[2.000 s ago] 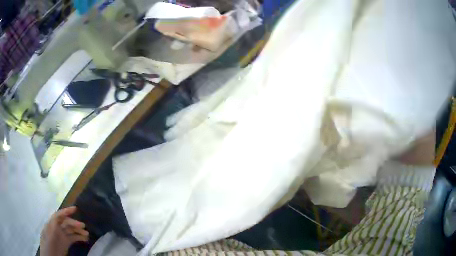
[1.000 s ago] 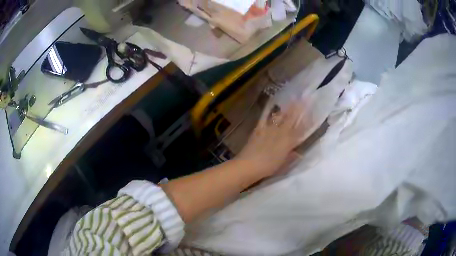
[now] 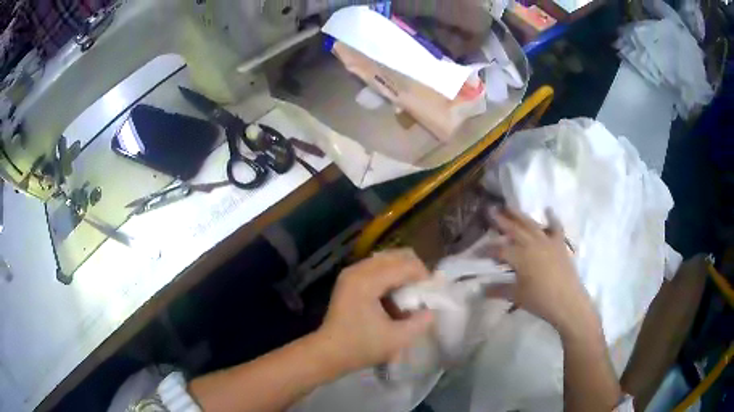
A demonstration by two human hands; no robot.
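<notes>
A white garment [image 3: 591, 217] lies bunched over the yellow-framed rack, with looser white cloth lower down between my hands. My left hand [image 3: 374, 310] is closed on a crumpled bit of the white cloth and is slightly blurred. My right hand [image 3: 539, 265] is to its right, over the cloth, with its fingers spread and bent. Small dark tips show beside the right hand, but what they are is unclear. Whether its fingers grip the cloth cannot be told.
The yellow-framed rack [image 3: 451, 177] stands beside the table edge. On the white table [image 3: 173, 249] lie black-handled scissors [image 3: 245, 153], a dark phone-like object [image 3: 167, 141] and a silvery small tool [image 3: 165, 195]. A sewing machine [image 3: 105, 60] and a scrap holder [image 3: 322, 129] are behind.
The large white cloth has shifted off the lap area into a bunch on the rack. My left hand has drawn back, now gripping cloth; my right hand has come into clear view.
</notes>
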